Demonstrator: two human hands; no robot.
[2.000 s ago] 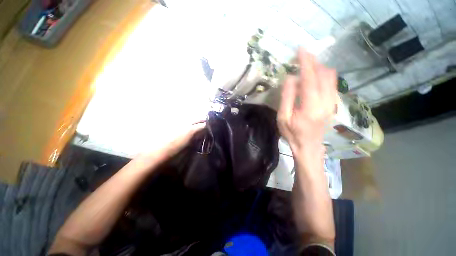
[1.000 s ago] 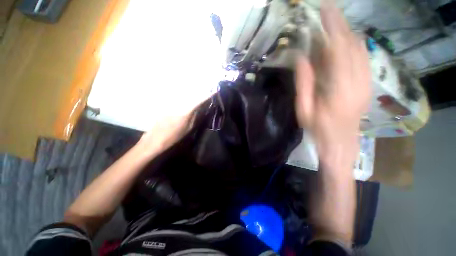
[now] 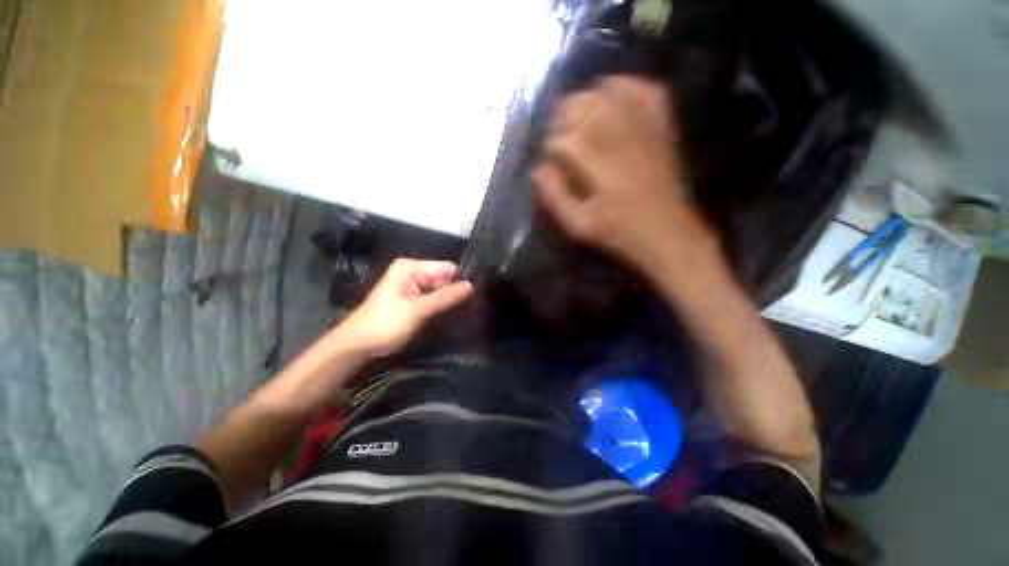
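A dark, glossy leather garment (image 3: 763, 122) spreads from the needle area at the top centre down to the wearer's lap. My left hand (image 3: 415, 301) pinches the garment's edge between thumb and fingers at the front edge of the white table. My right hand (image 3: 609, 160) is blurred, with fingers curled over the garment below the needle area. Its fingertips are partly hidden, so its hold on the leather cannot be told. The needle area is mostly lost in glare, with a small pale knob (image 3: 651, 13) beside it.
The white machine table (image 3: 354, 105) is glaring. Cardboard with orange tape (image 3: 177, 133) and grey quilted cloth (image 3: 111, 365) lie at left. Blue-handled snips (image 3: 874, 249) lie on a white surface at right. A bright blue round object (image 3: 633, 429) is below the garment.
My right hand has come down from beside the machine head onto the garment. My left hand has moved down along its edge. The view has shifted, and the garment now covers the machine side.
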